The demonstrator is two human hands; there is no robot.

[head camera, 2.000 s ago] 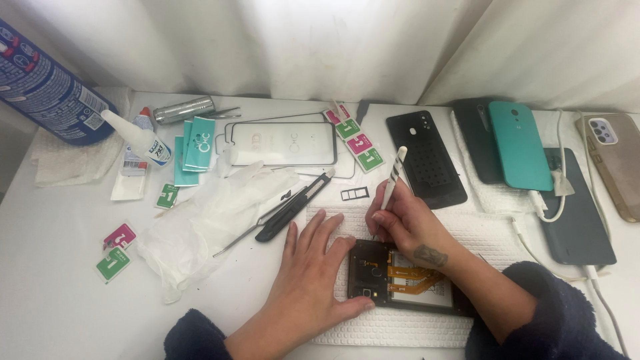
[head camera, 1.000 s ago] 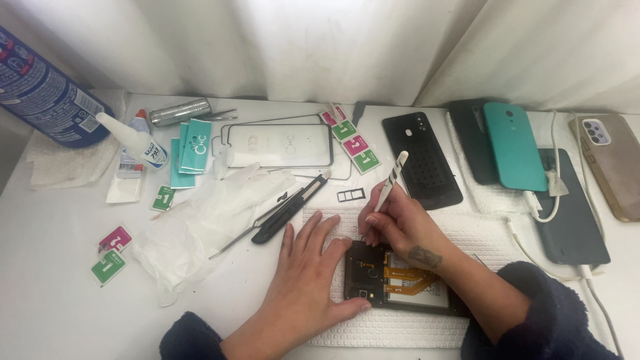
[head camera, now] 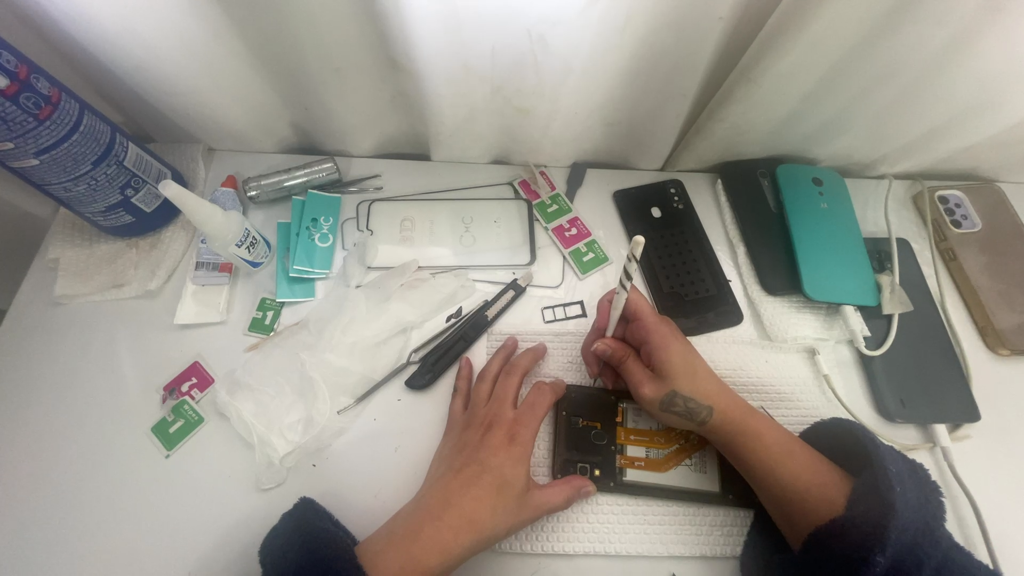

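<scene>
An opened smartphone (head camera: 588, 432), its battery and orange flex cables exposed, lies on a textured white paper towel (head camera: 624, 528). My left hand (head camera: 492, 448) rests at its left end, thumb on the lower left corner and index finger by the upper left corner. A slim white tool with dark stripes (head camera: 624, 284), held nearly upright in my right hand (head camera: 648, 352), points down at the phone's upper edge; its tip is mostly hidden by the fingers. A SIM tray (head camera: 564, 311) lies above the phone, left of a black phone back cover (head camera: 680, 256).
A utility knife (head camera: 468, 332), tweezers (head camera: 376, 388) and translucent gloves (head camera: 320, 360) lie left. Behind are screen protectors (head camera: 452, 232), a glue bottle (head camera: 232, 232) and a large blue can (head camera: 80, 152). Several phones, including a teal one (head camera: 828, 232), and white cables lie right.
</scene>
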